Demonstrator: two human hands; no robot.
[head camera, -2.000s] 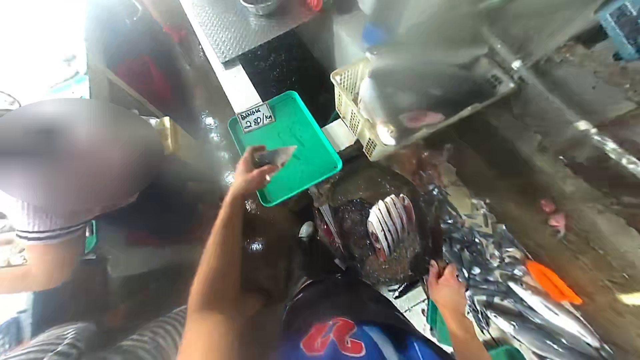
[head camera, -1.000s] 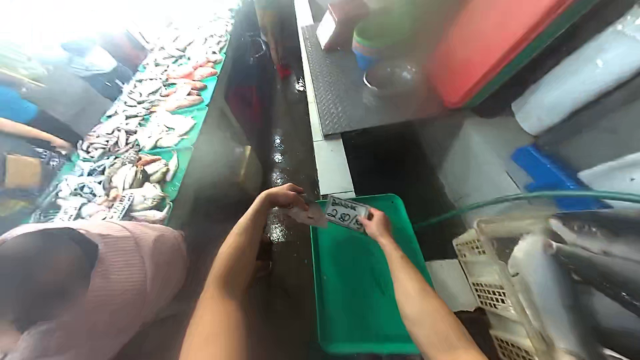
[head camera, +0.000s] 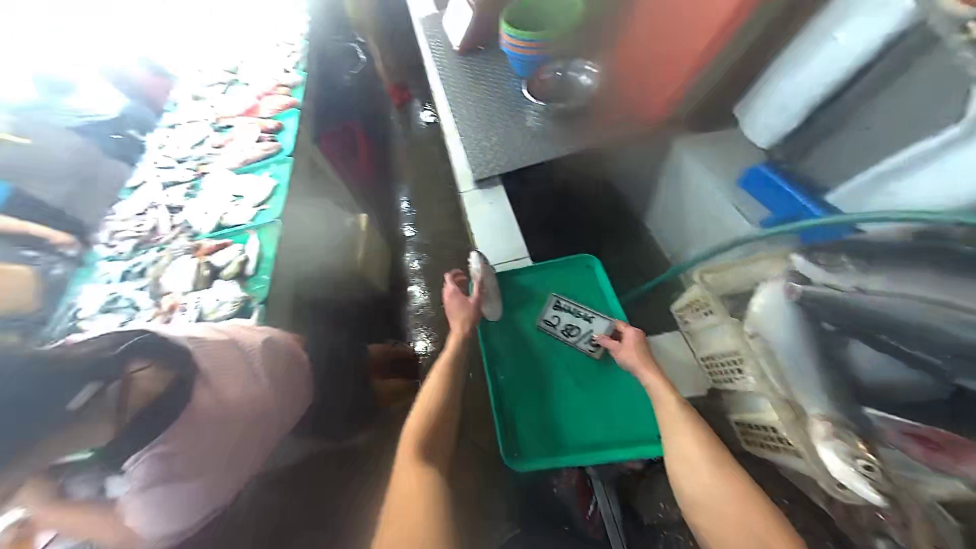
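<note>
My left hand (head camera: 463, 306) grips a piece of fish (head camera: 486, 288), a pale oval slice held upright at the tray's upper left edge. My right hand (head camera: 627, 347) pinches the right end of a small white sign (head camera: 577, 325) with a dark frame and handwriting. The sign lies over the upper right part of the green plastic tray (head camera: 560, 412). No other fish is seen on that tray.
Whole large fish (head camera: 801, 358) fill cream plastic crates (head camera: 717, 354) at the right, with a green hose (head camera: 762, 232) above. A metal counter (head camera: 488, 114) carries stacked bowls (head camera: 526, 38). At left, a person (head camera: 221, 389) bends near green trays of fish (head camera: 267, 252).
The right hand has moved the sign away from the left hand, which keeps the fish piece at the tray's left edge. Two seconds ago the sign lay at the tray's corner. The view has turned.
</note>
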